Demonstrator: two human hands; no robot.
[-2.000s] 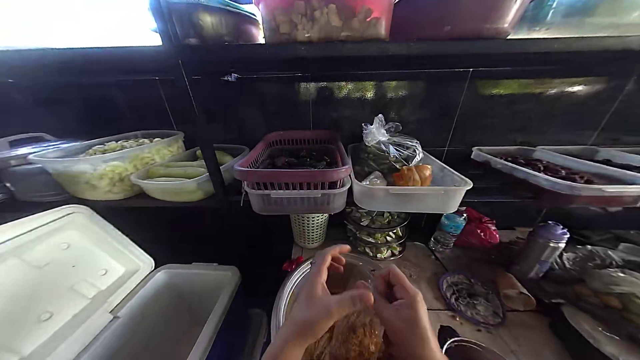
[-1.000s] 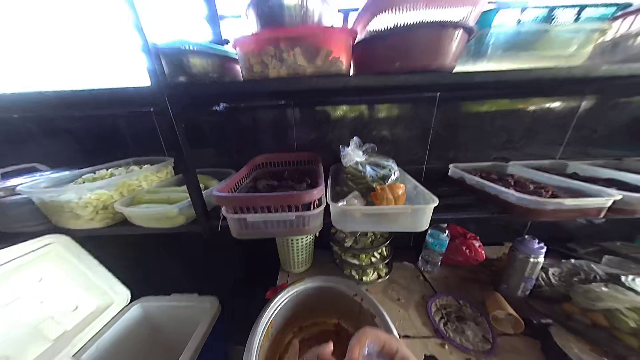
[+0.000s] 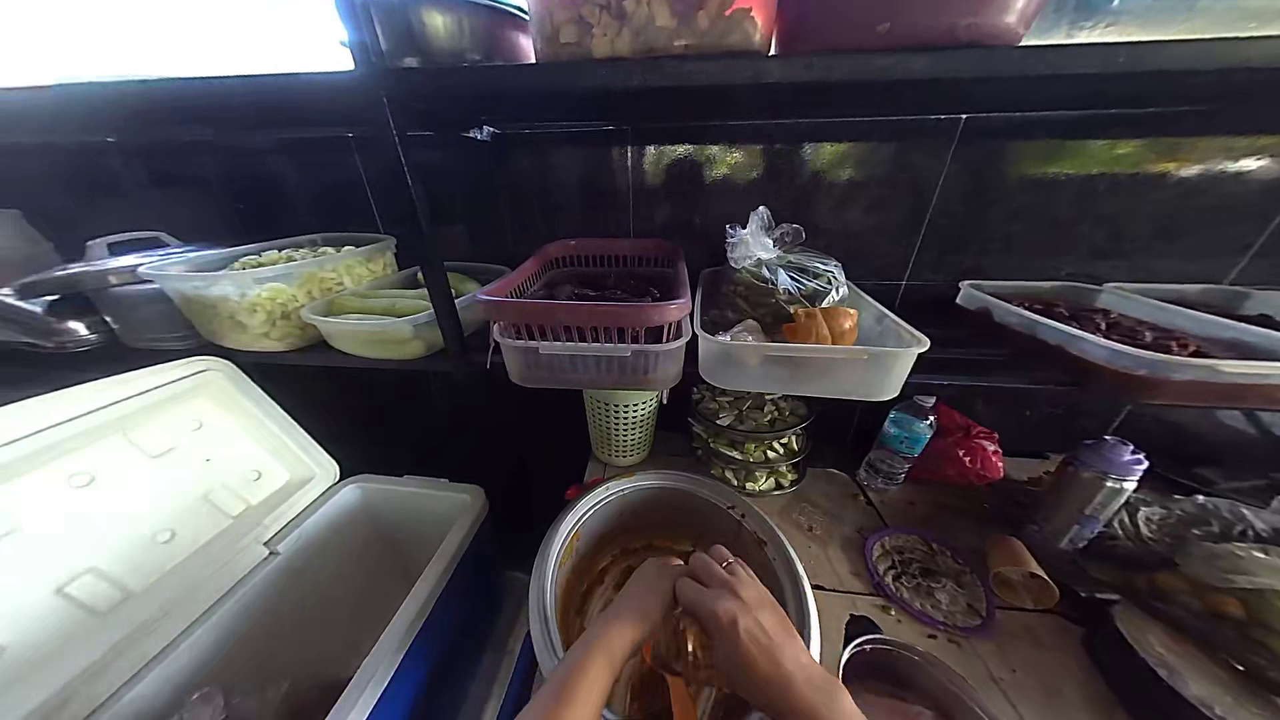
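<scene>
Both bare hands are together inside a large metal pot (image 3: 560, 520) whose inner wall is smeared with reddish-brown sauce. My left hand (image 3: 650, 598) and my right hand (image 3: 725, 600), which wears a ring, close around a clear plastic bag (image 3: 685, 650) with brown-orange contents. The fingertips are bent inward and partly hidden. An orange utensil handle (image 3: 681, 697) shows below the bag, near my wrists. How much sauce lies in the pot cannot be told.
An open cooler (image 3: 462, 500) stands at left. Behind the pot are a green perforated basket (image 3: 621, 428) and stacked dishes of cut vegetables (image 3: 755, 447). To the right are a water bottle (image 3: 900, 440), a tumbler (image 3: 1090, 490) and another pot (image 3: 850, 655). Food tubs line the shelf (image 3: 740, 80).
My hands were raised and spread apart two seconds ago, then low at the frame's bottom edge. Now they are together in the pot, closed on the plastic bag.
</scene>
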